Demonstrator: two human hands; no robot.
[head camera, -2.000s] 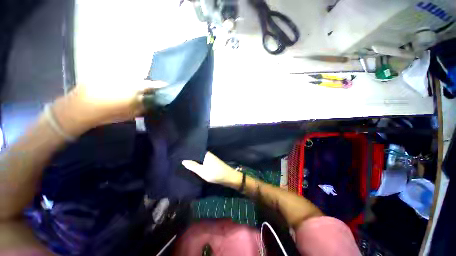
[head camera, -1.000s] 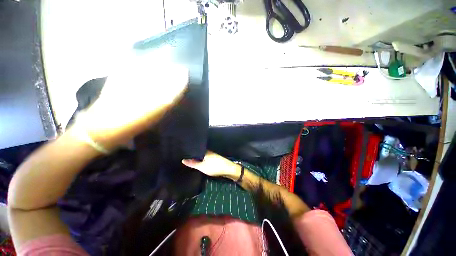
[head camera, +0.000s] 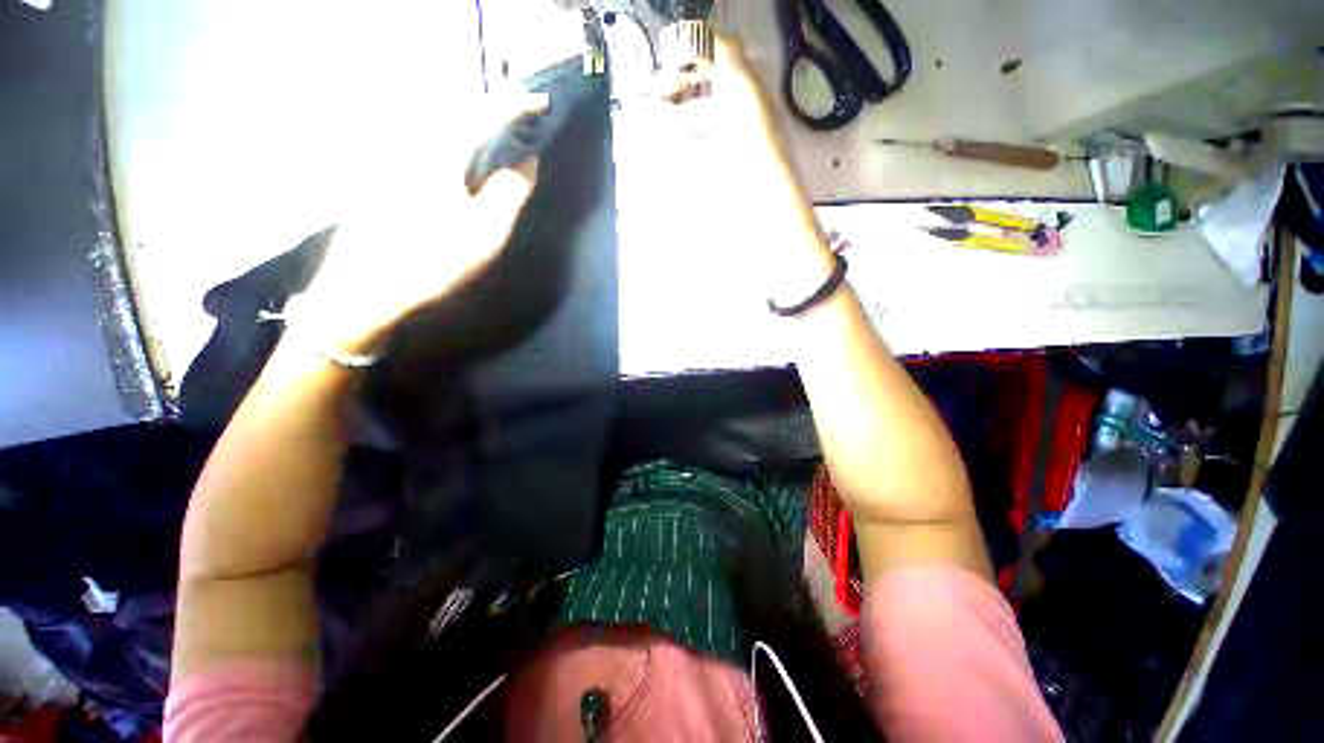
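Observation:
A black panel (head camera: 545, 363) runs from the presser foot and needle (head camera: 594, 44) down over the table's front edge to the lap. My left hand (head camera: 436, 232) lies on the panel's left side just below the needle, washed out by glare, its fingertips on a folded dark part; whether it grips is unclear. My right hand (head camera: 712, 87) is raised at the ridged metal knob (head camera: 688, 41) just right of the needle, fingers at the knob, away from the panel. Its fingers are bright and partly blurred.
Black scissors (head camera: 842, 61), an awl with a brown handle (head camera: 1002, 153), yellow thread snips (head camera: 999, 230) and a small green bottle (head camera: 1150, 208) lie right of the needle. A white scrap (head camera: 1244, 222) is beside the bottle. A red crate (head camera: 1021, 450) stands below the table at right.
My right hand has left the panel near the lap and moved up to the knob beside the needle. My left hand has shifted slightly left and down, and more of the dark panel shows.

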